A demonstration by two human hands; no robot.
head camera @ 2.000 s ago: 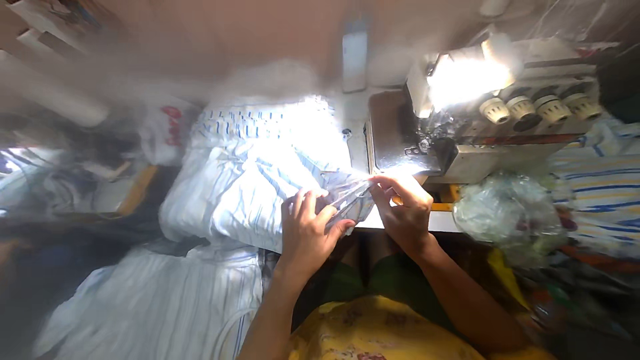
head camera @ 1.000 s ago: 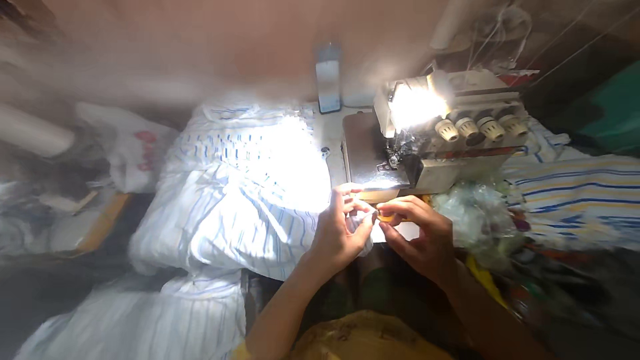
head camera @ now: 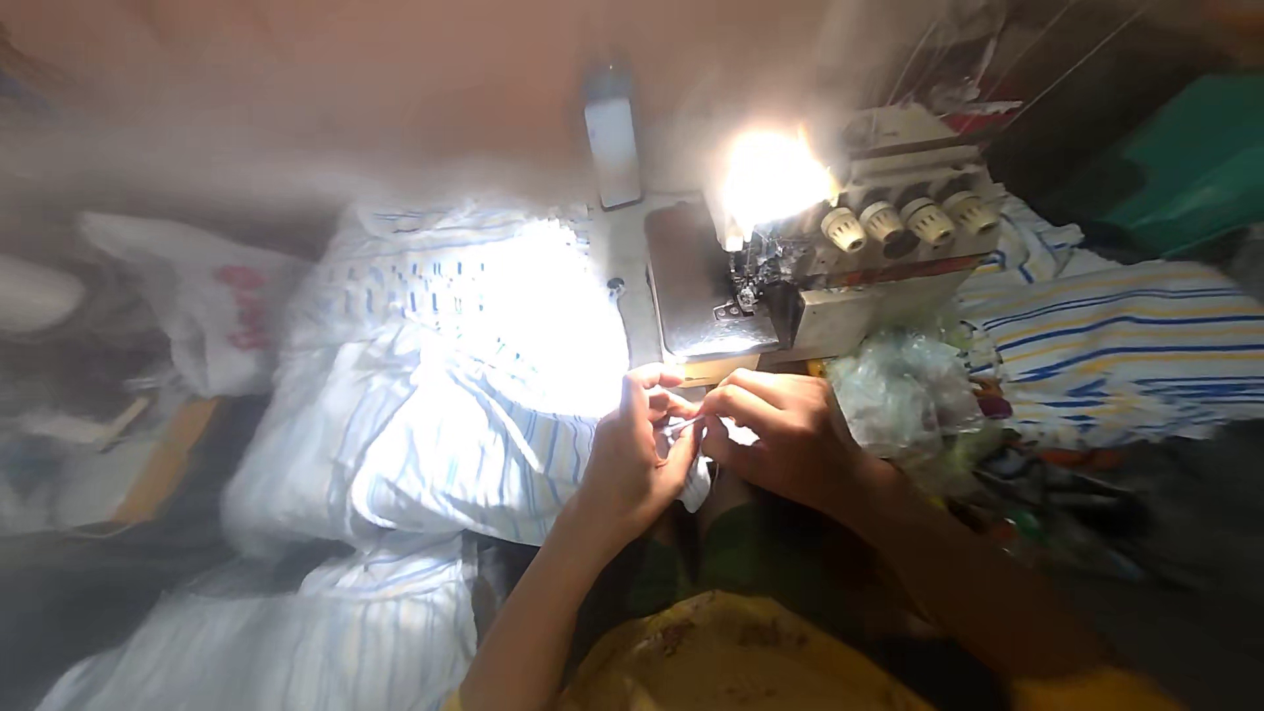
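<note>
In front of the overlock sewing machine (head camera: 859, 296), my left hand (head camera: 642, 459) and my right hand (head camera: 775, 425) meet fingertip to fingertip. Between them they pinch a small piece of white fabric (head camera: 697, 486), whose lower end hangs below the left fingers. How much of it each hand covers cannot be seen. To the left of my hands lies a large heap of white and blue striped fabric (head camera: 464, 454), very bright under the lamp. The machine's metal work plate (head camera: 691, 286) is just beyond my fingers.
A phone (head camera: 614, 148) stands behind the work surface. Right of my hands are a clear plastic bag (head camera: 894, 390) and more striped fabric (head camera: 1126, 336). A white plastic bag (head camera: 212, 296) with red print stands at the left. Four cream tension dials (head camera: 926, 221) sit on the machine.
Two seconds ago my hands were farther apart, with thin, pale material stretched between them; now their fingertips are together. The view has shifted.
</note>
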